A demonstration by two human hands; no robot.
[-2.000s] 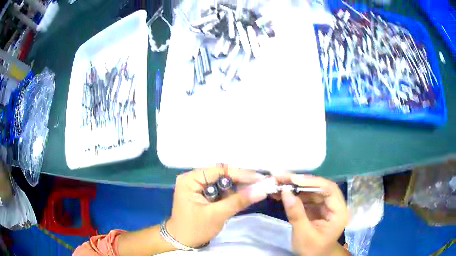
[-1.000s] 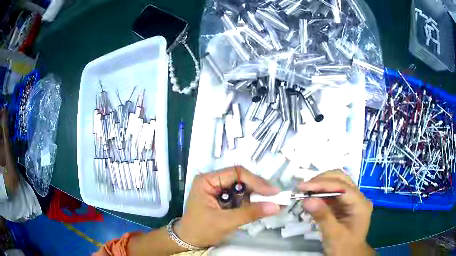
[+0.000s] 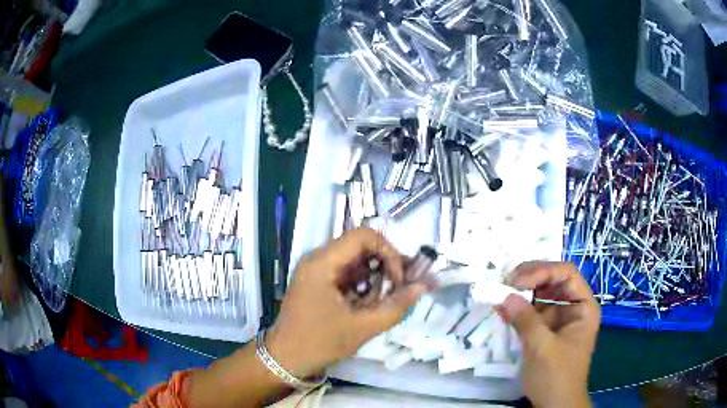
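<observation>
My left hand [image 3: 343, 295] is over the near part of the large white tray [image 3: 309, 227]. It holds silver metal tubes [image 3: 420, 262], one at the fingertips and others in the curled palm; it is blurred. My right hand [image 3: 554, 327] is to its right and pinches a white sleeve [image 3: 498, 292] with a thin wired inner piece [image 3: 552, 301] sticking out to the right. The hands are apart. Loose white sleeves [image 3: 466, 362] lie below them in the tray. More metal tubes [image 3: 446, 187] lie beyond the hands.
A clear bag of tubes [image 3: 470, 56] covers the tray's far end. The small white tray [image 3: 187, 92] with finished units [image 3: 191, 275] is left, the blue tray [image 3: 662, 315] of inner pieces right. A pen [image 3: 279, 227], a phone [image 3: 249, 41] and a clear box [image 3: 673, 64] also lie there.
The hands have moved apart. The right hand now holds the inner piece with the sleeve around it. The left hand has let go of the sleeve and has a tube at its fingertips.
</observation>
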